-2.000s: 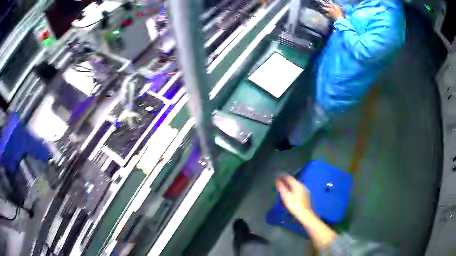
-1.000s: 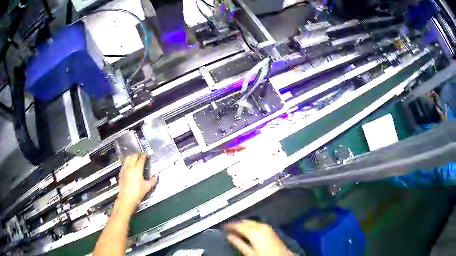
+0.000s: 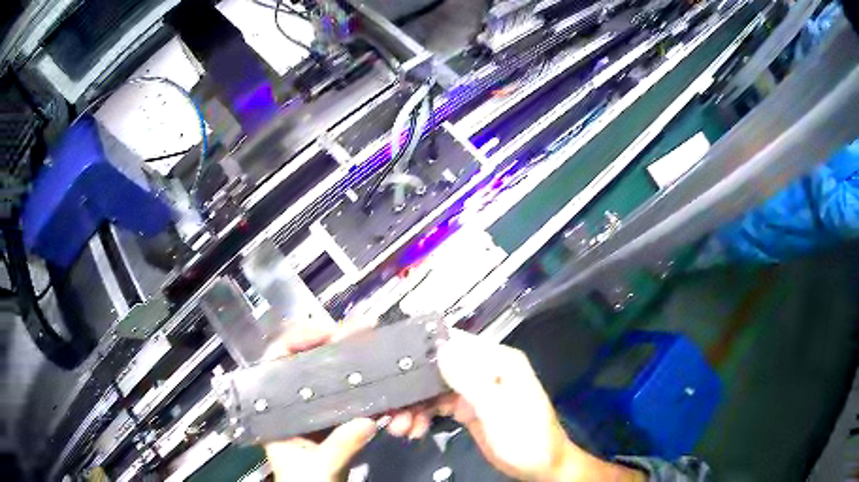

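A flat grey fixture plate [image 3: 330, 384] with a row of small round screws is held above the near conveyor rails, tilted slightly up to the right. My right hand [image 3: 499, 400] grips its right end, with the thumb near the top corner and fingers under the lower edge. My left hand [image 3: 320, 454] holds it from below at the left and middle; fingertips also show behind its upper edge. The left wrist is cut off by the bottom of the picture. Both hands are bare.
Conveyor rails [image 3: 603, 198] run diagonally behind the plate. A dark mounting plate with tubing [image 3: 396, 202] sits on them. A blue machine part [image 3: 83, 202] is at left. A blue stool [image 3: 650, 391] and a person's blue sleeve [image 3: 801, 216] are at right. A white paper [image 3: 679, 161] lies on the ledge.
The fixture plate is now held up in both hands. A second ago my left hand reached onto the rails and my right hand was empty near the bottom edge. The view has tilted.
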